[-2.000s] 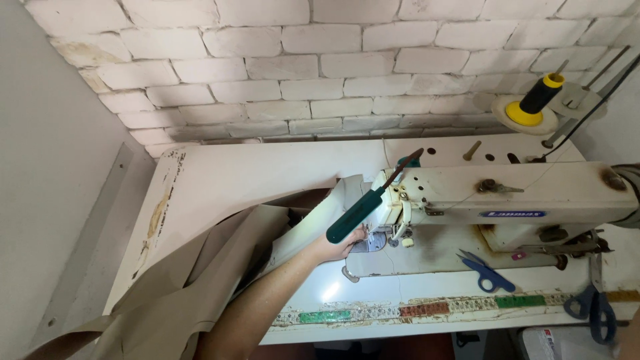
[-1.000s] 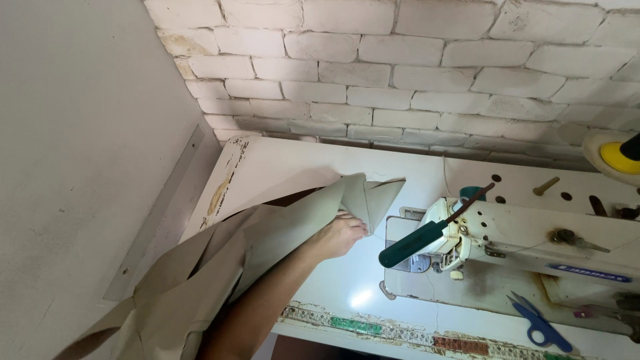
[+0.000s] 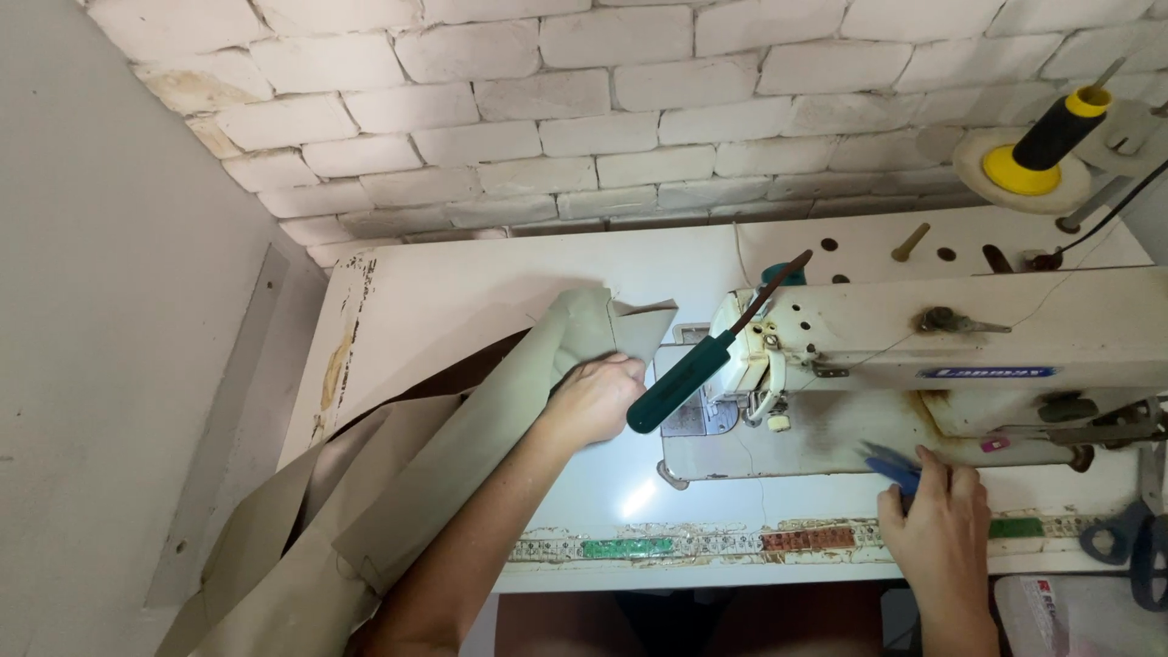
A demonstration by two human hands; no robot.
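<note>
My left hand (image 3: 598,399) grips the edge of a long piece of beige fabric (image 3: 493,429), left of the sewing machine's needle area. The fabric is folded, with a dark brown side showing, and trails to the lower left. My right hand (image 3: 940,520) lies over blue-handled thread snips (image 3: 892,469) at the front edge of the machine bed; its fingers are on them, but whether they are closed around them cannot be told. The white industrial sewing machine (image 3: 876,338) has a green-handled tool (image 3: 684,381) across its head, and the presser foot area is partly hidden behind it.
A black thread cone (image 3: 1058,132) on a yellow base stands at the back right. Blue-handled scissors (image 3: 1145,538) are at the right edge. A worn measuring tape (image 3: 693,547) runs along the front of the white table (image 3: 438,274). A white brick wall (image 3: 547,91) rises behind.
My left hand has drawn the fabric leftward from the needle area, where it was two seconds ago. My right hand has come into view and reached the snips.
</note>
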